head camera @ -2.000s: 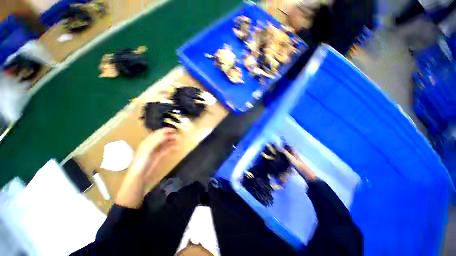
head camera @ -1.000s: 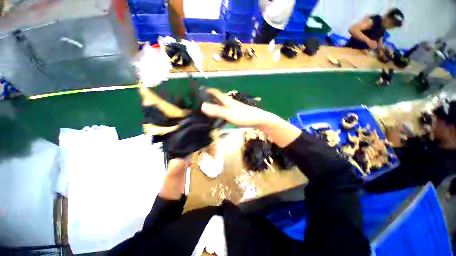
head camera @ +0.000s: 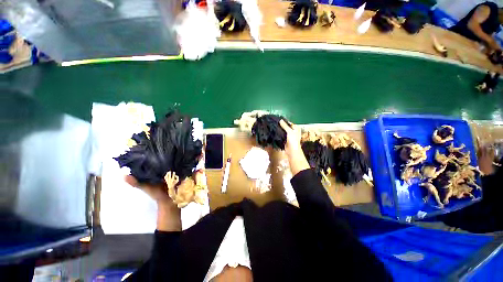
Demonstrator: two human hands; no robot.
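Note:
My left hand (head camera: 148, 188) holds a large figure (head camera: 165, 147) from below over the white liner sheets (head camera: 124, 204). It has a black jagged layered mass with beige limb-like parts at its lower right and upper left. My right hand (head camera: 293, 144) grips a smaller black figure (head camera: 268, 131) by its right side, at the belt's near edge; its beige part points left. The fingers are partly hidden by the black pieces. Two more black-and-beige figures (head camera: 349, 164) lie on the bench right of my right hand.
A black phone (head camera: 214, 151), a slim whitish tool (head camera: 226, 175) and a white pad (head camera: 255, 163) lie between my hands. A blue tray (head camera: 389, 212) of beige parts is at right, a blue crate (head camera: 424, 248) below it. Beyond the green belt (head camera: 331, 82) are more figures and a person (head camera: 479, 27).
My view has turned. Both hands were together at a raised black-and-beige figure; now they are apart, the left with the large figure over the sheets, the right on a smaller one.

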